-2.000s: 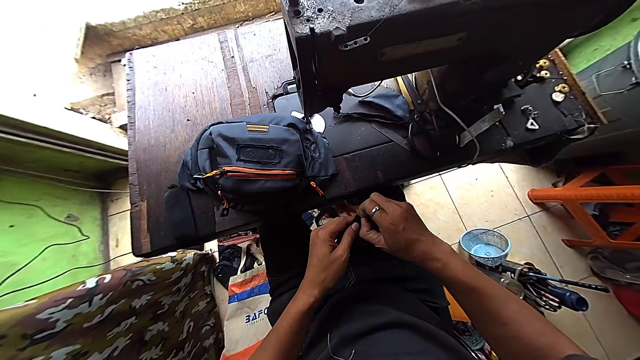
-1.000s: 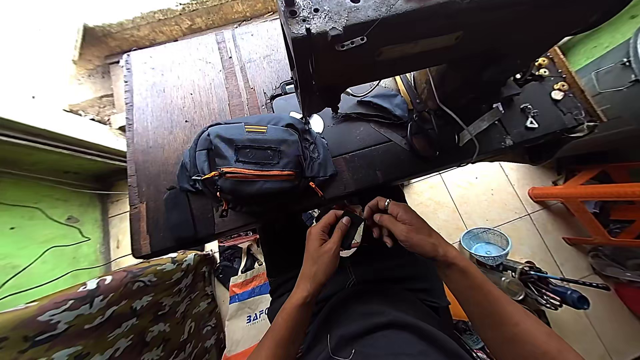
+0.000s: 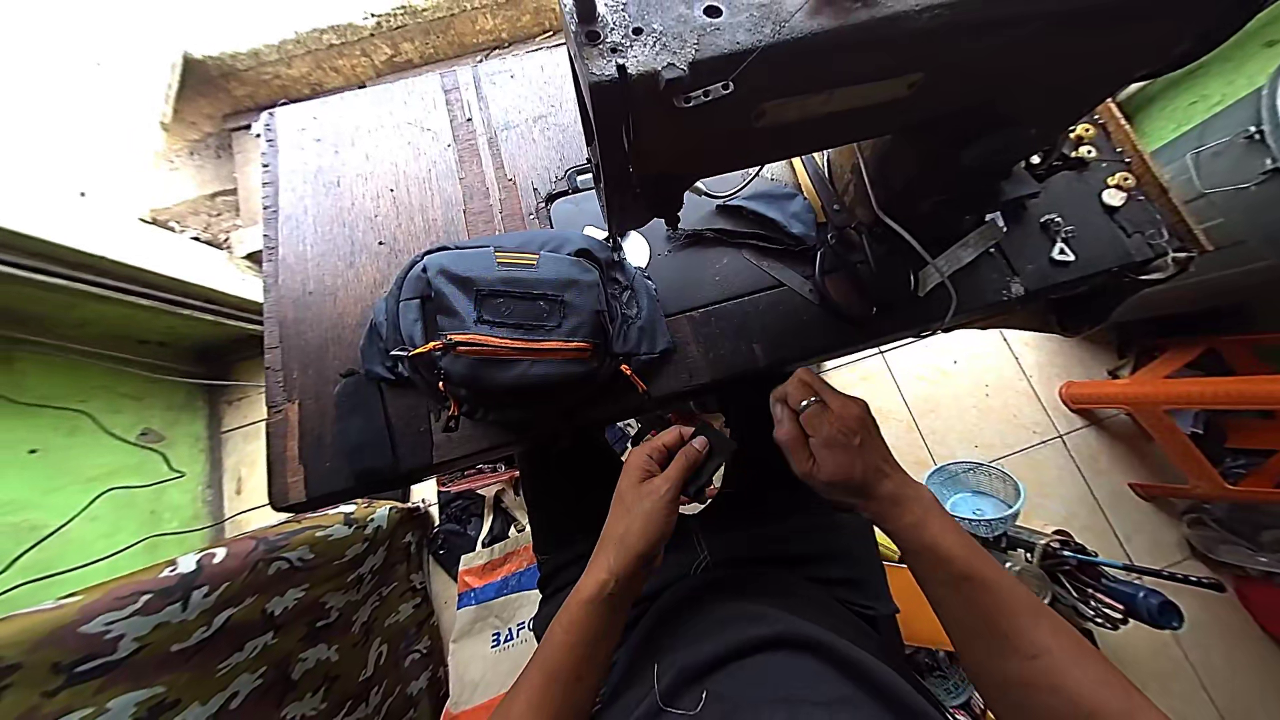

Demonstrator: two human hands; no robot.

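Note:
My left hand (image 3: 655,490) pinches a small dark piece of fabric (image 3: 712,462) between thumb and fingers, over my lap. To its right my right hand (image 3: 830,435), with a ring on one finger, is curled near the table's front edge; whether its fingertips hold anything small cannot be seen. Beyond my left hand a dark blue-grey waist bag (image 3: 520,300) with orange zippers lies on the wooden sewing table (image 3: 370,170). The head of a sewing machine (image 3: 800,90) stands over the table behind it.
Scissors (image 3: 840,250) and a grey fabric piece (image 3: 770,212) lie under the machine arm, with a metal strip (image 3: 960,255) and bobbins (image 3: 1085,140) farther right. On the tiled floor stand a light blue basket (image 3: 975,497) and an orange plastic stool (image 3: 1180,390). A camouflage-covered seat (image 3: 220,620) is at lower left.
My hands were close together over my lap and have moved apart. The right hand is now farther right and up, while the dark piece shows in my left fingers.

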